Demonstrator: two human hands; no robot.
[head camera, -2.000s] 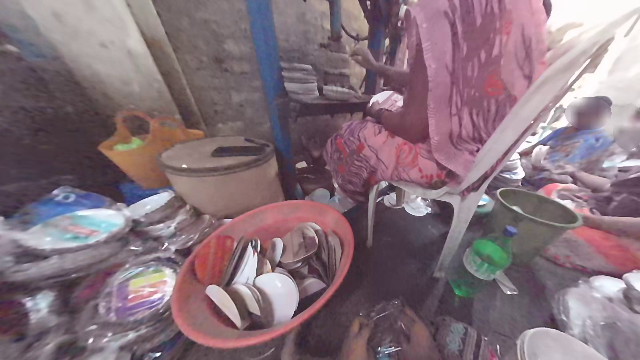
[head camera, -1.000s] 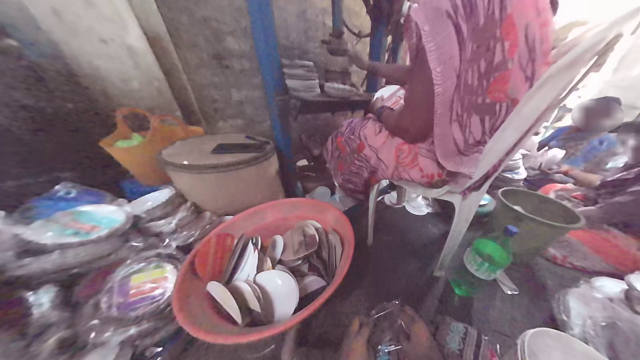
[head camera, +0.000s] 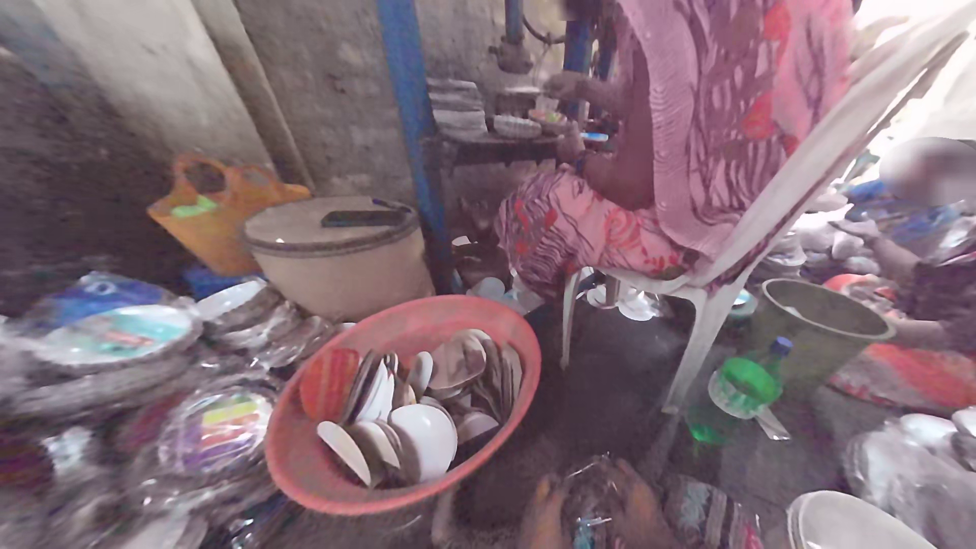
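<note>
At the bottom of the view my left hand (head camera: 543, 512) and my right hand (head camera: 639, 499) hold a clear plastic-wrapped bundle (head camera: 593, 488) between them; its contents are unclear. Up and to the left of my hands stands a red plastic basin (head camera: 488, 451) with many round discs and shallow plates, among them a white plate (head camera: 424, 442). Patterned cloth (head camera: 705, 511) lies just right of my right hand. Plastic-wrapped plates (head camera: 217, 423) are piled left of the basin.
A person on a white plastic chair (head camera: 690, 358) sits ahead, beside a machine. A green bottle (head camera: 743, 385), a dark bucket (head camera: 827, 324) and white plates (head camera: 846, 526) stand right. A lidded tub (head camera: 339, 263) and orange bag (head camera: 229, 229) are left. Another person is at far right.
The seated person's hands, close together at the machine a second ago, are now apart, one raised and one lower by the stacked plates. My hands stay around the plastic-wrapped bundle.
</note>
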